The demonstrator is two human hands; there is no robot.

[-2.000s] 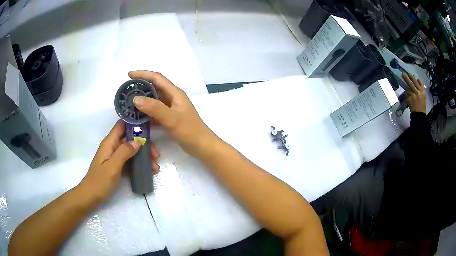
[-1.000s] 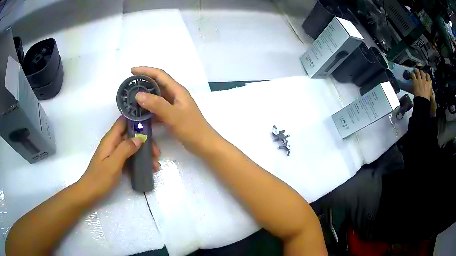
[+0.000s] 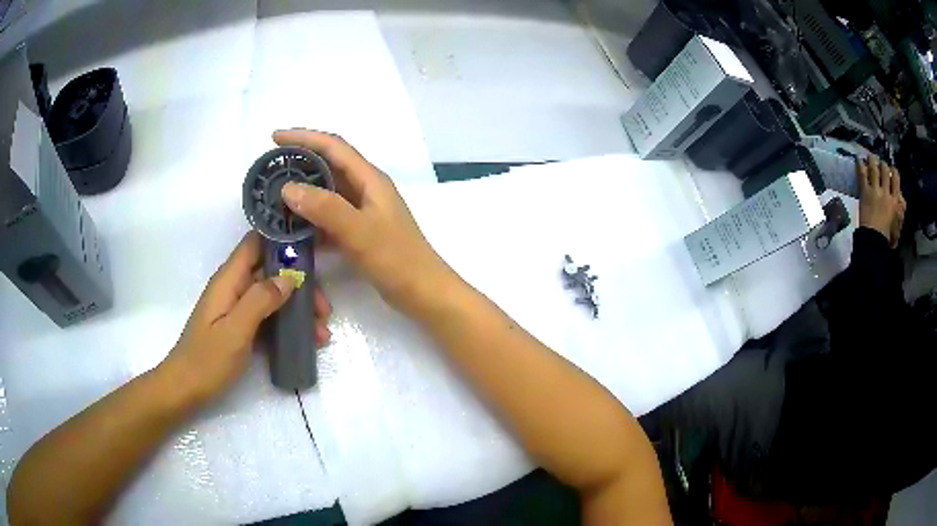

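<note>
A dark grey handheld fan is held upright in the picture over the white sheet, with its round ribbed head at the top. A small light shows on the handle just below the head, with a yellow spot under it. My left hand is bare and grips the upper handle, its thumb at the yellow spot and fingertips showing on the far side. My right hand is bare and holds the fan head from the right, thumb on the grille face and fingers behind the rim.
A retail box and stacked dark housings stand at left. A small dark pile lies right of centre on the white sheet. Two boxes and dark housings are at right, beside a neighbour's hand.
My hands and the fan show slightly higher in the picture, with the same grip. The neighbour's hand has moved right, and a small grey fan now shows near the right boxes.
</note>
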